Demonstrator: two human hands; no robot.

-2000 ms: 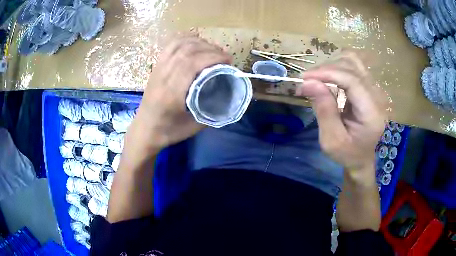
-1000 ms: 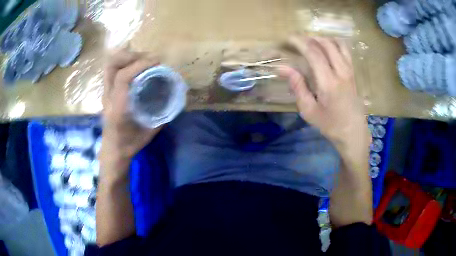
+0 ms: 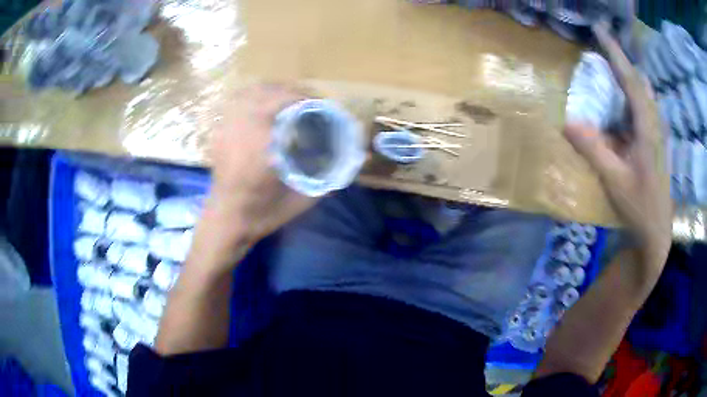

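Observation:
My left hand [image 3: 252,151] holds a pale grey tube-shaped part [image 3: 341,147] with its wide round mouth facing up towards me, at the bench's near edge. My right hand [image 3: 628,136] is at the right of the bench, blurred, with its fingers around a pale ruffled part [image 3: 593,91]. A small oval glue dish [image 3: 399,146] sits on a stained cardboard pad [image 3: 477,167]. One thin stick [image 3: 434,146] lies across the dish, and more thin sticks [image 3: 422,125] lie just behind it.
Stacked ruffled parts [image 3: 686,116] stand at the right, with grey pieces [image 3: 554,12] at the back. Other grey parts [image 3: 93,50] are piled at the back left. A blue crate [image 3: 66,256] of pale parts is at my left. A second blue crate [image 3: 513,355] is at my right.
My right hand has let go of the glue stick, now left at the dish, moved right and taken hold of a ruffled part. My left hand still holds the tube-shaped part.

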